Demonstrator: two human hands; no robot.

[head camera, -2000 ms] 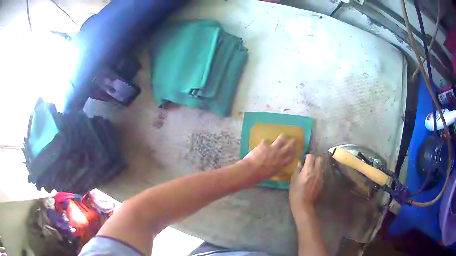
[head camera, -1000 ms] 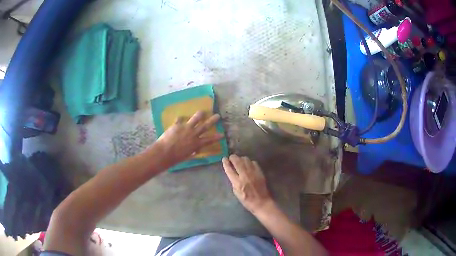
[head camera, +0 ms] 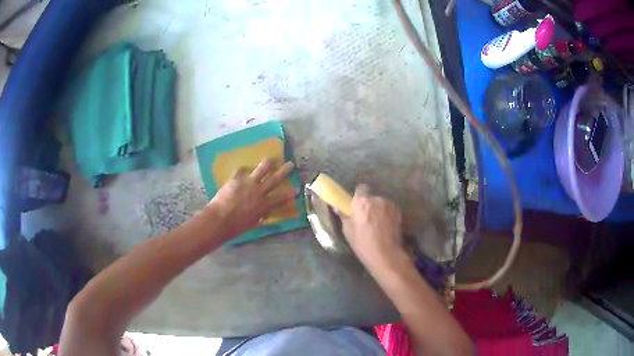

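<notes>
A green pocket piece (head camera: 208, 165) lies flat on the table, with the tan-orange template (head camera: 233, 161) on top of it. My left hand (head camera: 254, 195) lies spread flat on the template, fingers apart, pressing on it and holding nothing in its grip. My right hand (head camera: 372, 219) is closed around the pale yellow handle of the steam iron (head camera: 321, 224). The iron stands at the right edge of the green piece, its shiny metal body partly hidden by my hand and the handle. Whether its soleplate touches the cloth I cannot tell.
A folded green stack (head camera: 111, 111) lies at the upper left, beside a navy roll (head camera: 42, 69). A dark pile (head camera: 42, 292) is at the lower left. The hose (head camera: 511, 188) arches at right. Beyond are a white bottle (head camera: 507, 49), a purple basin (head camera: 580, 188) and red pieces (head camera: 486, 323).
My right hand has left the green piece's edge and taken hold of the iron's handle. The iron has moved left and turned, up to the piece. My left hand stays on the template.
</notes>
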